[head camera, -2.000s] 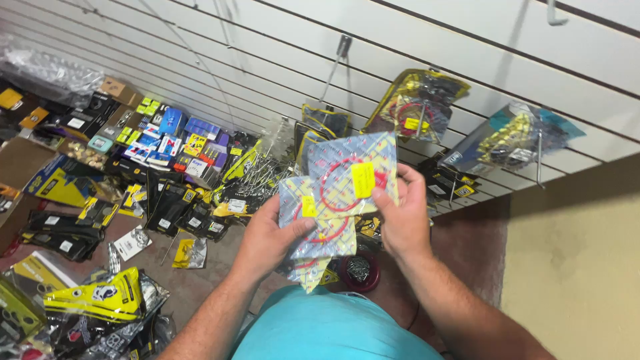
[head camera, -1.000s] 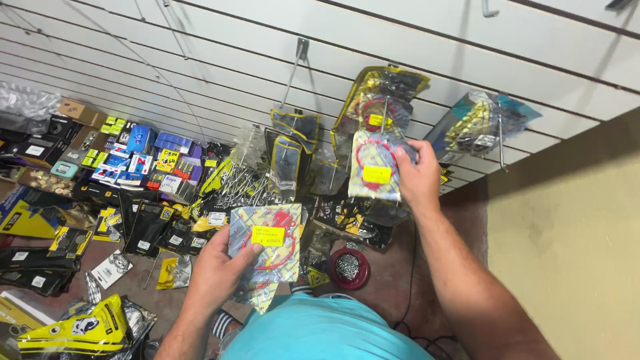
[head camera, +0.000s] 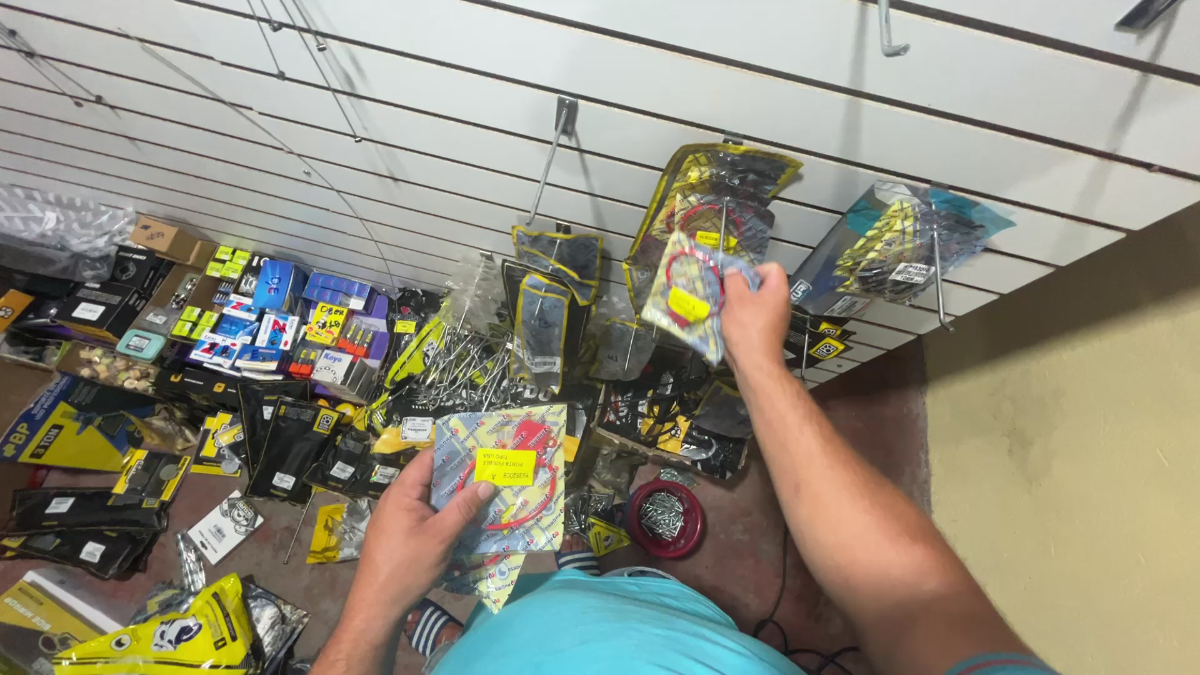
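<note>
My left hand (head camera: 412, 525) holds printed plastic packets (head camera: 511, 520), the front one with a coiled red cable and a yellow label, thumb on top. Up and to the right, my right hand (head camera: 757, 314) grips a similar packet (head camera: 689, 295) by its edge, in front of a metal hook on the slatted wall. Behind it, a yellow-edged packet (head camera: 698, 178) and another red-cable packet hang from the wall. Whether the held packet is on the hook, I cannot tell.
White slatwall (head camera: 422, 103) carries metal hooks and hanging bags (head camera: 886, 248). Small boxes (head camera: 281, 319) and packaged parts cover the floor at left. A red bowl of screws (head camera: 666, 517) stands by my feet, near a dark cable (head camera: 773, 600) at lower right.
The packets were together in both hands; my right hand has since carried one up to the hanging packets. My left hand has moved down and away with the others.
</note>
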